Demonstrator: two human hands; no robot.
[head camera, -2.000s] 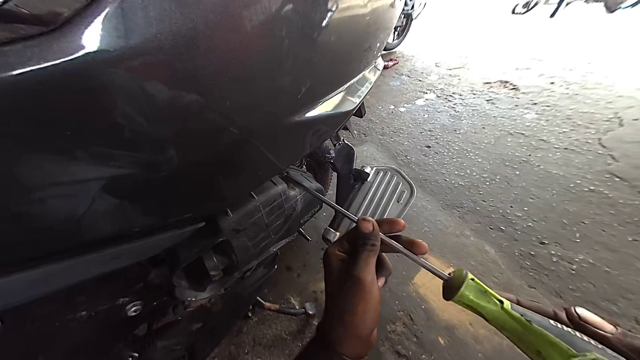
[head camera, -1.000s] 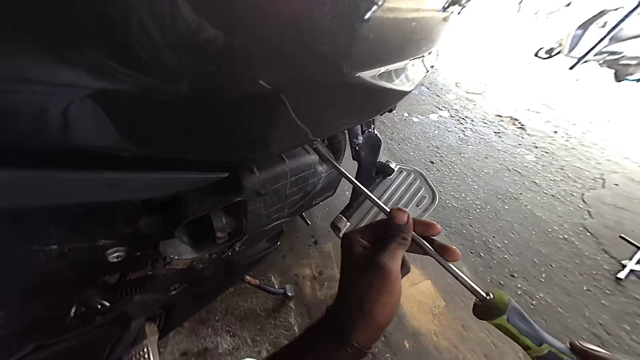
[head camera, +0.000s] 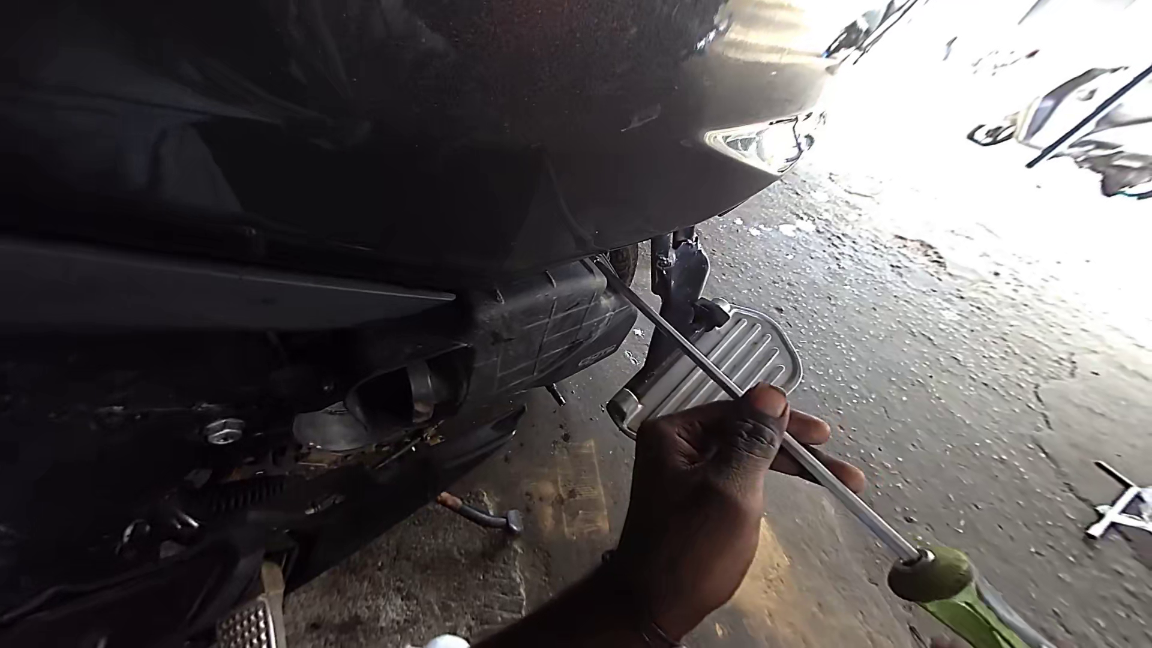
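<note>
A long screwdriver (head camera: 855, 504) with a green handle runs diagonally from the lower right up to the underside of a scooter's dark body panel (head camera: 432, 162). My left hand (head camera: 706, 504) pinches its metal shaft between thumb and fingers. The tip meets the gap between that panel and a black ribbed plastic housing (head camera: 549, 324); what it touches there is hidden. Of my right hand (head camera: 940, 641), only a sliver shows at the bottom edge beside the handle, so its grip cannot be seen.
A ribbed metal footrest (head camera: 742, 360) juts out just behind my left hand. The kickstand (head camera: 481, 515) and a metal pedal (head camera: 247, 621) are low at the left. A cross-shaped metal tool (head camera: 1120, 508) lies on the rough ground at right. Another scooter (head camera: 1080, 121) stands farther back.
The right hand, which showed on the screwdriver handle two seconds ago, is now almost wholly out of view. The left hand stays on the shaft. The view has shifted.
</note>
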